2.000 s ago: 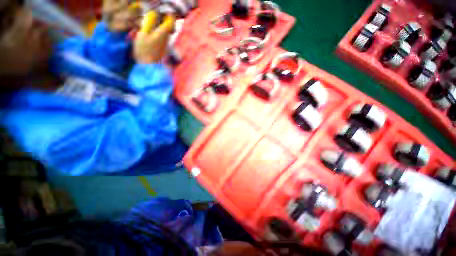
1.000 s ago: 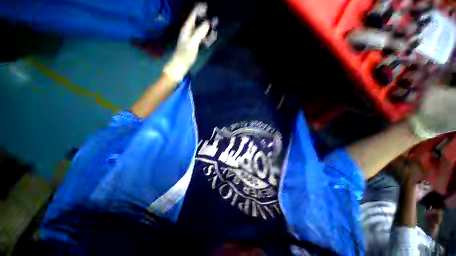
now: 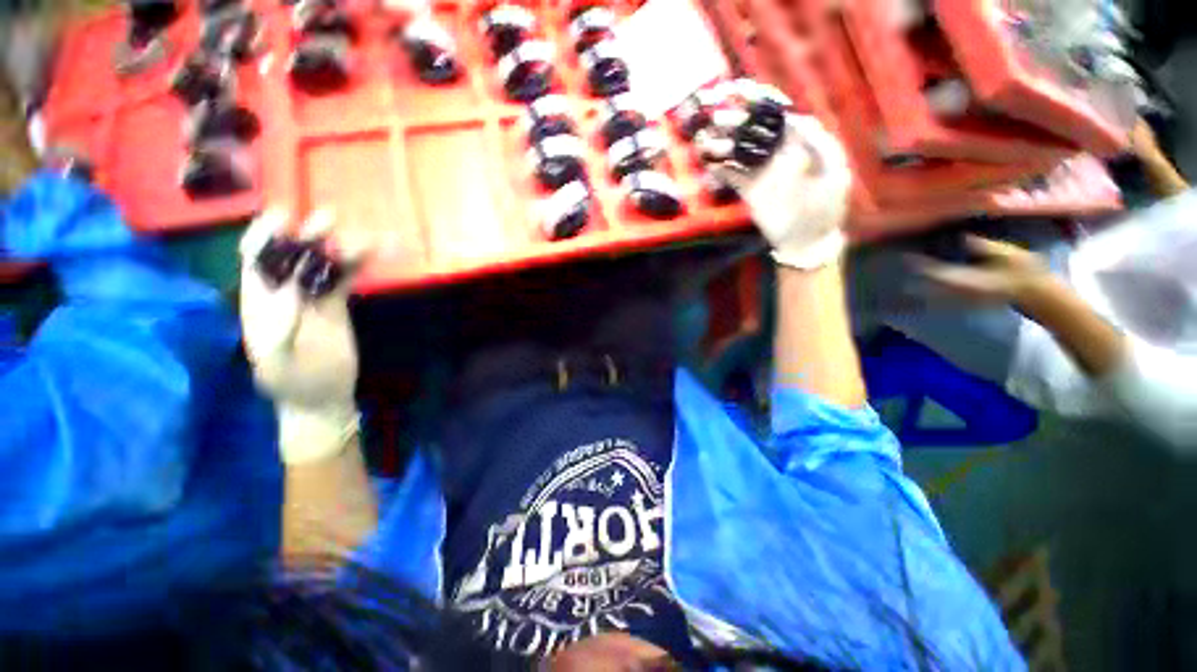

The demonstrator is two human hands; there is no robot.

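My left hand (image 3: 297,315), in a white glove, holds dark smartwatches (image 3: 302,267) at the tray's front left corner. My right hand (image 3: 798,190), also gloved in white, is over the tray's right part, its fingers at a black smartwatch (image 3: 757,131) with a light strap; whether it grips it or only touches it is blurred. The red-orange watch tray (image 3: 525,263) has bare pockets at left and rows of watches at its middle and right.
A white paper sheet (image 3: 670,55) lies on the tray's back right. Stacked red-orange trays (image 3: 906,92) stand at right. Another tray (image 3: 131,164) with watches is at left, beside a person's blue sleeve (image 3: 99,328). Another person's hand (image 3: 991,272) reaches in at right.
The view has swung back so the tray is in front again. My left hand, holding dark items, is now by the tray's front left corner; my right hand is over the watches.
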